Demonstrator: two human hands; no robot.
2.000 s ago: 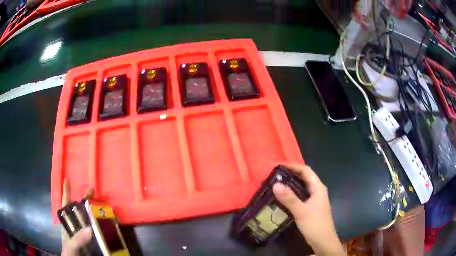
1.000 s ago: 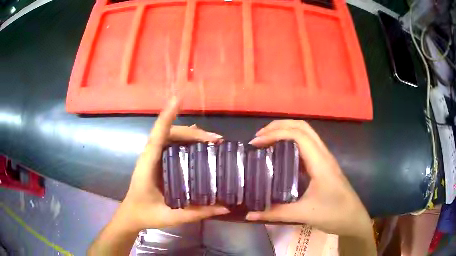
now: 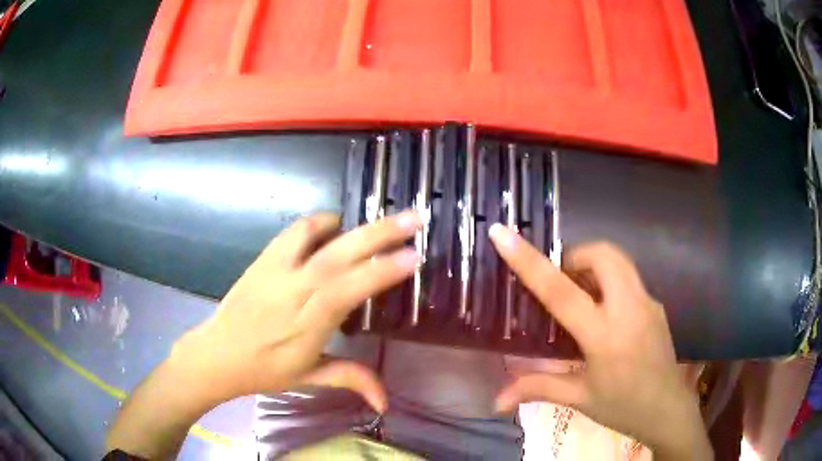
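Several closed flip phones stand on edge side by side on the dark bench, as a row of black bars with shiny silver edges. Their far ends are close against the tray's near edge. My left hand lies over the left part of the row, fingertips on the phones. My right hand reaches over the right part, index fingertip on a phone. Both thumbs are apart from the phones, near the bench's front edge. The fingers hide parts of the phones.
The red-orange foam tray lies just beyond the phones, its visible pockets empty. A dark smartphone and cables are at the right. A red stool stands on the floor at the left. My lap is below the bench edge.
The phones, held together between both hands a second ago, now stand on the bench farther forward. The hands have loosened and their thumbs have come away. The tray appears higher in view.
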